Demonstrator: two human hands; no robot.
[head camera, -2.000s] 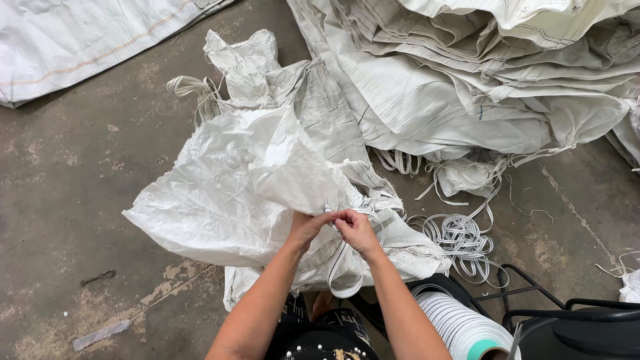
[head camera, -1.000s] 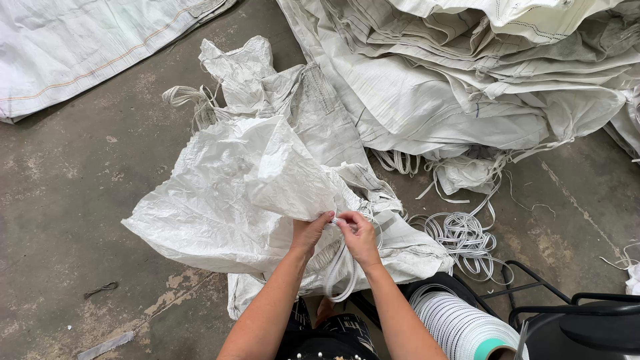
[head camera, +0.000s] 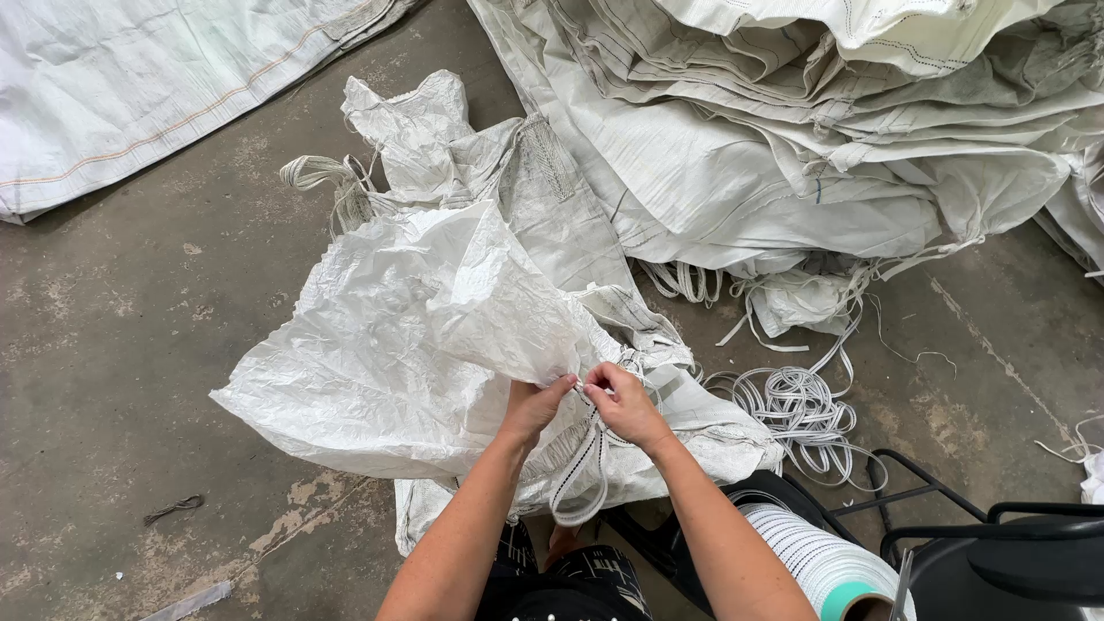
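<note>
A crumpled white woven plastic sack (head camera: 371, 345) lies spread before me, its gathered part bunched at my hands. My left hand (head camera: 539, 410) pinches the gathered sack edge between thumb and fingers. Close on its right, my right hand (head camera: 623, 404) grips a white webbing tape with a dark dashed line at the same spot. A loop of that tape (head camera: 565, 509) hangs below both hands. The exact knot or crossing between my fingertips is too small to tell.
Stacked white woven sacks (head camera: 733, 172) fill the upper right. Tangled tape (head camera: 802, 410) lies on the concrete floor. At lower right are a tape roll (head camera: 815, 548), partly visible scissors (head camera: 902, 586) and a black chair (head camera: 1018, 561). Another white sheet (head camera: 155, 78) lies upper left.
My hands stay together at the gathered part. The hanging tape loop has shifted and changed shape below them.
</note>
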